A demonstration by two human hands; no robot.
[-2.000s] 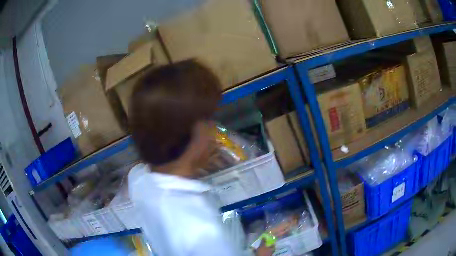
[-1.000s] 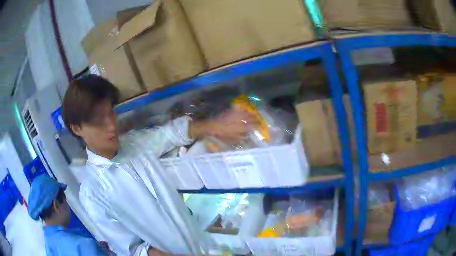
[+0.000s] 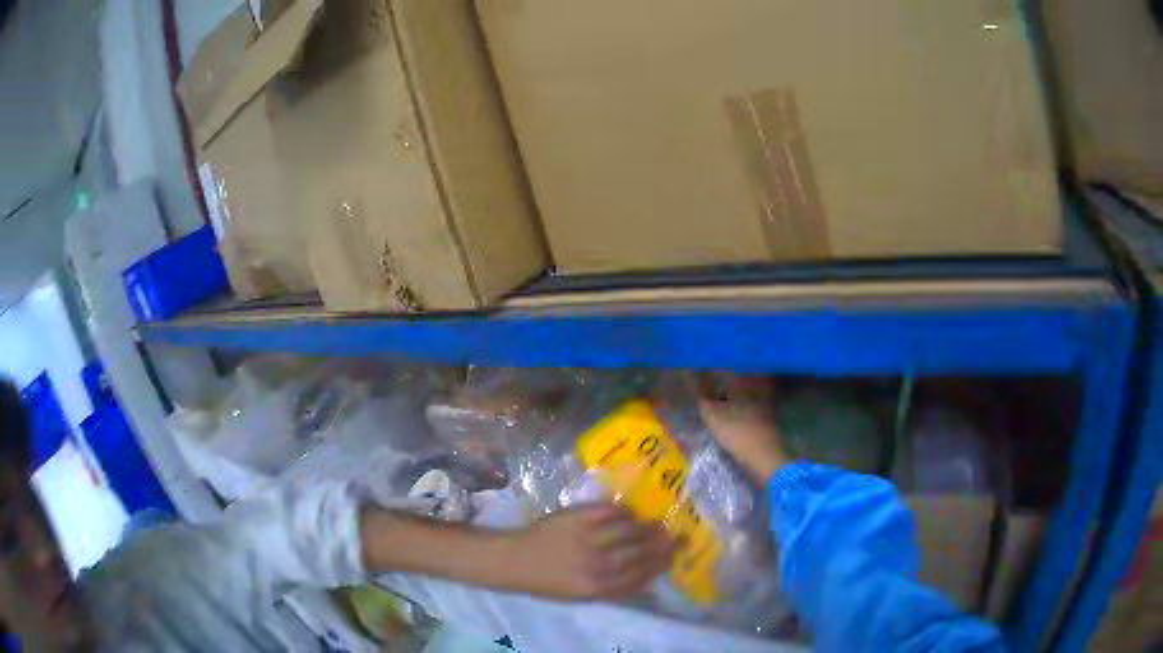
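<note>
A clear plastic bag with a yellow, black-printed piece (image 3: 657,478) lies in the white bin on the rack shelf. My right hand (image 3: 740,427), in a blue sleeve, reaches over the bin at the bag's far right side, under the shelf beam. Its fingers are blurred and dark, so I cannot tell whether they grip the plastic. Another person's hand (image 3: 625,549) is at the near left side of the yellow piece. My left hand is out of the picture.
A person in a white coat (image 3: 230,574) is at the left, arm across the bins. A blue shelf beam (image 3: 663,338) runs above the bins, with large cartons (image 3: 893,153) on top. A small blue bin (image 3: 179,274) stands at the left end.
The view has moved closer to the rack. My right hand has come into view, reaching into the bin. The other person's hand has shifted to the yellow piece's near side.
</note>
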